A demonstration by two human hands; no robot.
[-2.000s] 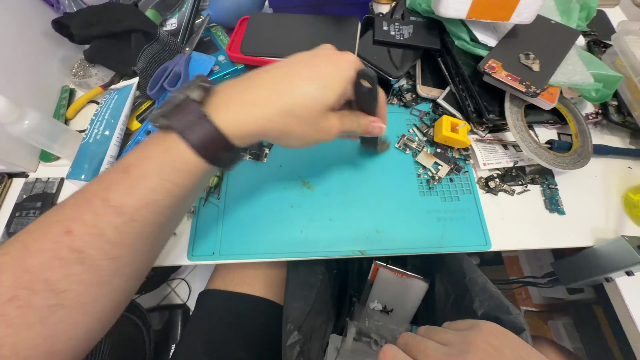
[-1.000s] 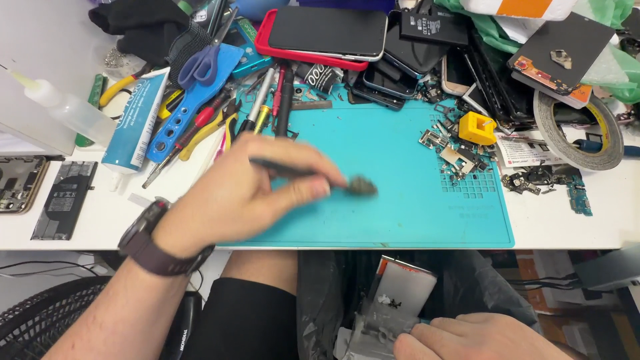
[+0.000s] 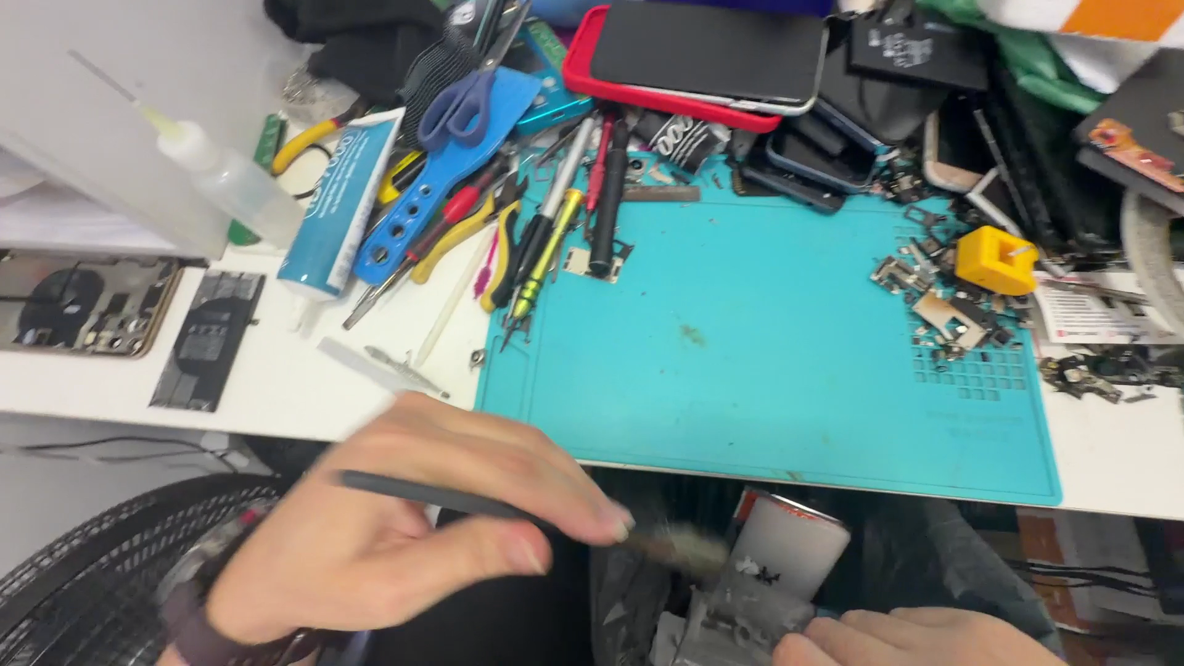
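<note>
My left hand (image 3: 435,518) grips a thin black-handled brush (image 3: 680,548), its bristles blurred, below the front edge of the teal silicone mat (image 3: 740,370). At the bottom right, my right hand (image 3: 906,638) has curled fingers at a dark plastic bag (image 3: 953,564); what it holds is hard to see. Inside the bag's mouth lie a white box or card (image 3: 791,546) with small dark bits on it and some clear plastic wrapping (image 3: 740,620). Small metal phone parts (image 3: 953,319) are heaped on the mat's right side, beside a yellow plastic block (image 3: 996,260).
Left of the mat lie pliers, screwdrivers, scissors (image 3: 462,109), a glue tube (image 3: 342,208), a dropper bottle (image 3: 231,180) and a phone battery (image 3: 208,342). Phones and a red case (image 3: 578,65) are stacked behind. A black fan grille (image 3: 83,555) stands at the lower left.
My left hand and the brush have moved from over the mat down past its front edge, to above the bag. My right hand remains by the bag. The view has shifted.
</note>
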